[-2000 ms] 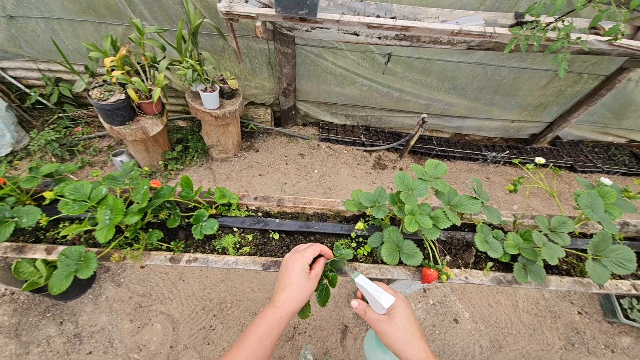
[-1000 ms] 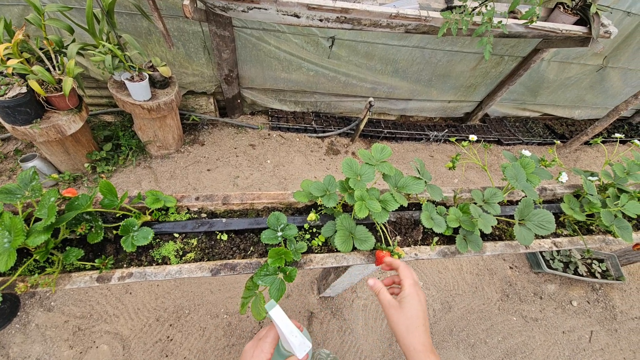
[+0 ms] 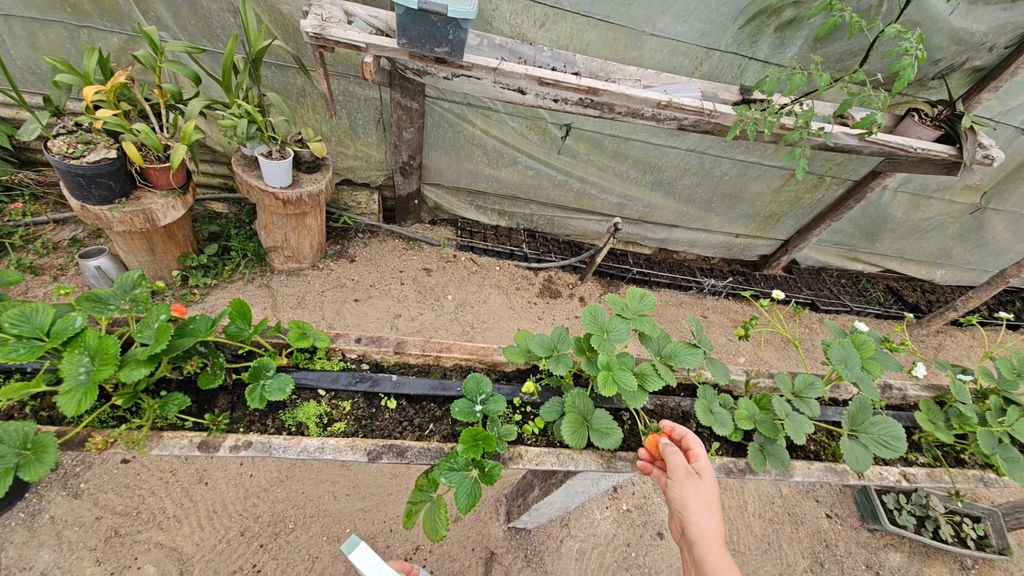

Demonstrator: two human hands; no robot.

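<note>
My right hand holds a strawberry between thumb and fingers, at the front edge of the wooden planting bed. The fruit is orange-red with green sepals, below a leafy strawberry plant. My left hand shows only as fingertips at the bottom edge, against the white and pale green head of a spray bottle; the rest of the bottle is out of view. Between the hands, a smaller strawberry plant hangs its leaves over the bed's front board.
A black irrigation pipe runs along the soil. Potted plants stand on log stumps at the back left. A weathered wooden shelf crosses the back, with seedling trays beneath. A rectangular planter sits at lower right.
My right hand has left the spray bottle and now holds the strawberry. My left hand has gone from the smaller plant's leaves to the bottle, then lower, mostly out of view.
</note>
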